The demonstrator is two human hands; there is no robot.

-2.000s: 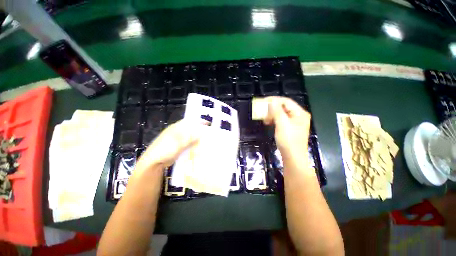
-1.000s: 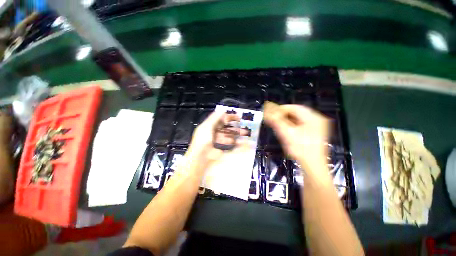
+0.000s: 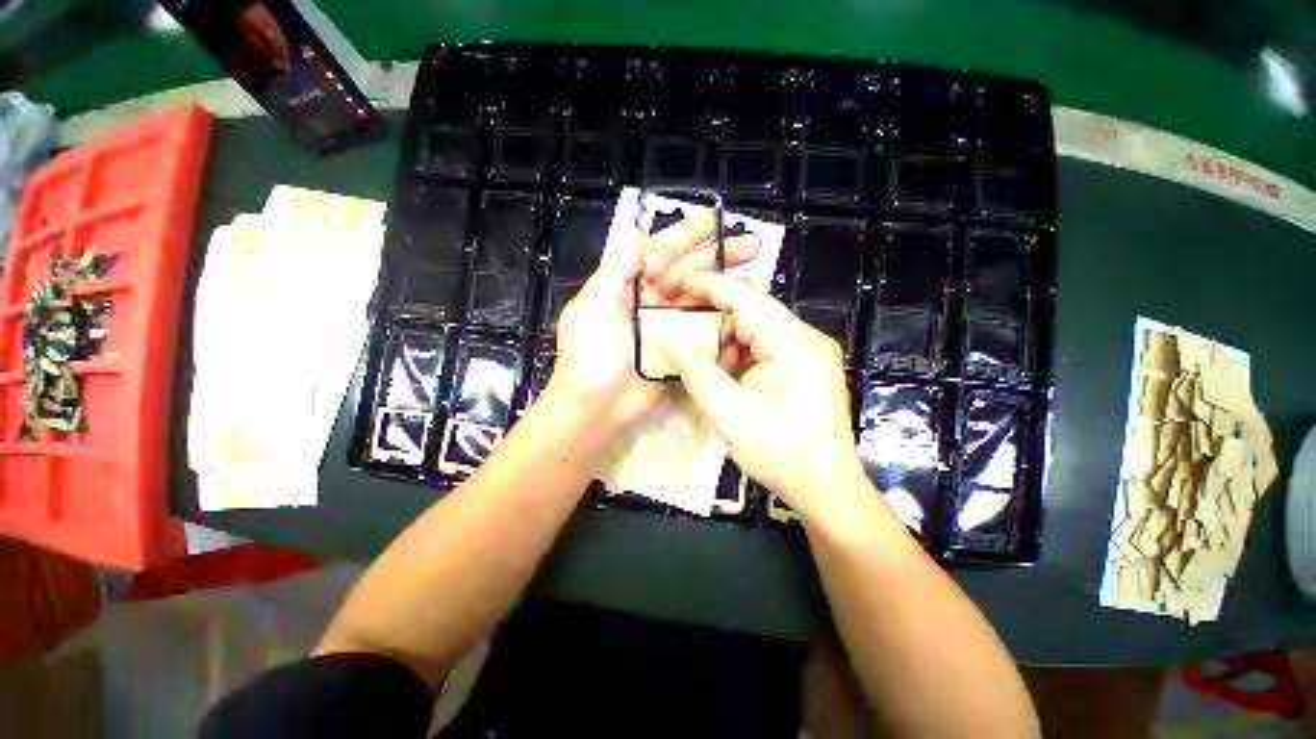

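My left hand (image 3: 599,347) holds a thin black open frame (image 3: 639,303) upright over the middle of the black blister tray (image 3: 498,260). Its fingers show through the opening. A white adhesive sheet (image 3: 768,248) with black shapes lies behind the frame, also in my left hand and partly hidden by both hands. A pale tan square (image 3: 676,335) covers the frame's near end. My right hand (image 3: 779,383) has its fingertips on that square and the frame's right edge. The front row of tray pockets shows pale-edged squares at their near ends.
Overlapping cream sheets (image 3: 282,347) lie left of the tray. A red parts tray (image 3: 133,347) with dark slivers (image 3: 61,339) is at far left. A smartphone (image 3: 289,72) leans at upper left. Curled tan pieces (image 3: 1176,462) lie on a white sheet at right. A conveyor belt runs behind.
My right hand has moved in from the right onto the frame, and the tan square now lies across the frame's near end. The frame came into my left hand after the earliest view. The camera view has shifted.
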